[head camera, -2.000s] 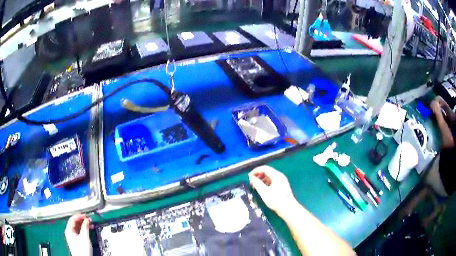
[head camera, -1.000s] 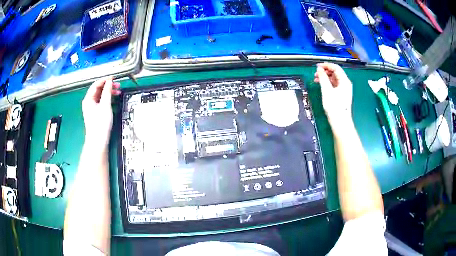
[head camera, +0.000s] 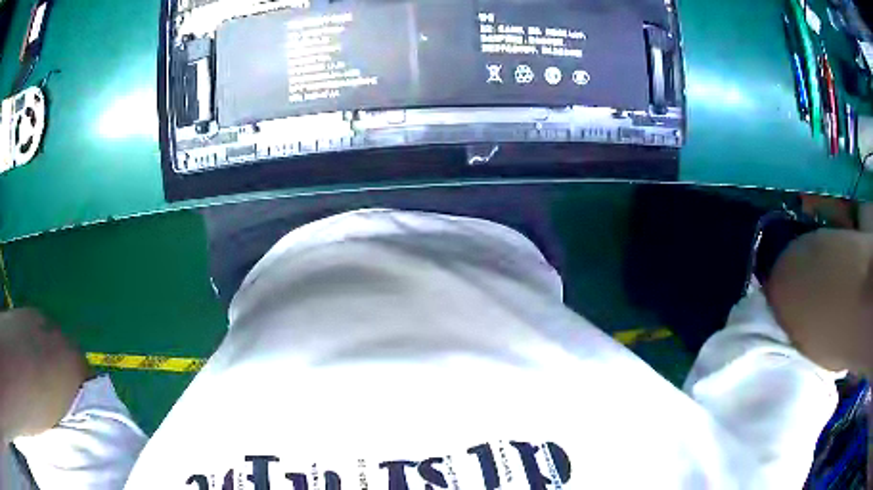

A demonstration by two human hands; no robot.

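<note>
The open laptop base (head camera: 421,163) lies at the front edge of the green bench, its far half cut off by the top of the picture. The wide dark battery (head camera: 412,67) with white print fills the part that shows. Neither of my hands is in view. Only a blurred bare part of my left arm shows at the lower left edge and of my right arm at the right edge, both beside white sleeves.
A silver-white fan (head camera: 23,124) lies on the bench at far left. Thin tools, including a red one (head camera: 829,110), lie at far right. A dark tub-like shape (head camera: 694,244) is below the bench. Yellow-black tape (head camera: 144,363) crosses the green floor. My white shirt fills the lower middle.
The view has tilted down and come nearer my body. The laptop has shifted to the top of the picture. Both hands, earlier beside the laptop's far corners, have left the view.
</note>
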